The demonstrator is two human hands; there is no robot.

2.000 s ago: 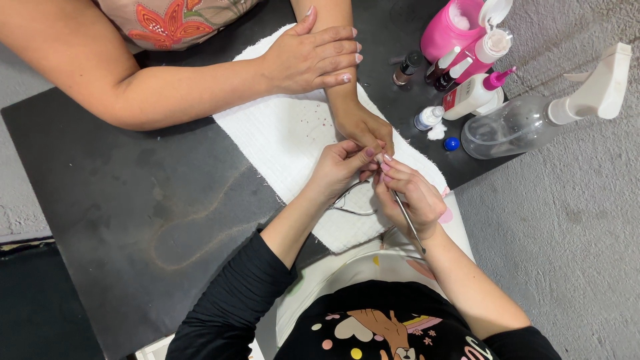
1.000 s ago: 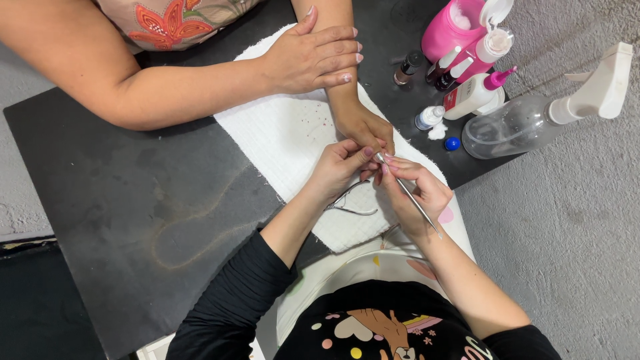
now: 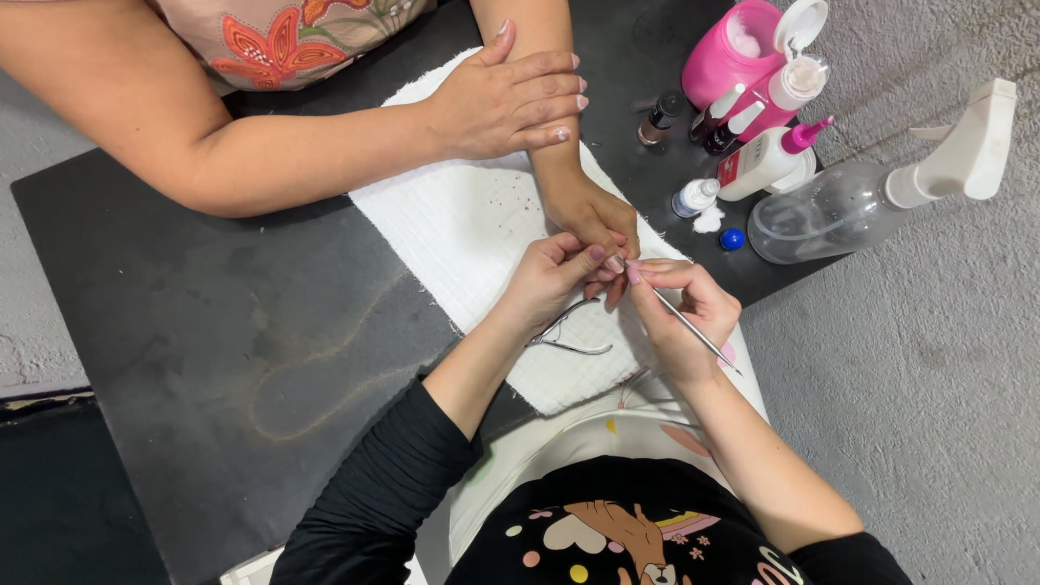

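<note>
My left hand (image 3: 552,280) holds a finger of another person's hand (image 3: 591,213) between thumb and fingers. In my right hand (image 3: 686,313) is a slim metal cuticle pusher (image 3: 691,327), gripped like a pen, with one end at that finger's nail and the other pointing down and right. Metal cuticle nippers (image 3: 569,345) lie on the white towel (image 3: 455,211), beside my left wrist and partly hidden by it. The other person's second hand (image 3: 512,101) rests across their own forearm.
On the black table (image 3: 195,325), right of the towel, stand a pink container of cotton (image 3: 719,57), nail polish bottles (image 3: 660,118), a white bottle with pink nozzle (image 3: 756,166) and a small white bottle (image 3: 695,197). A blue cap (image 3: 732,239) lies near a clear spray bottle (image 3: 829,213).
The cuticle pusher and my right hand's fingers have shifted slightly at the nail. My left hand still holds the other person's finger. The nippers show more than in the earliest frame.
</note>
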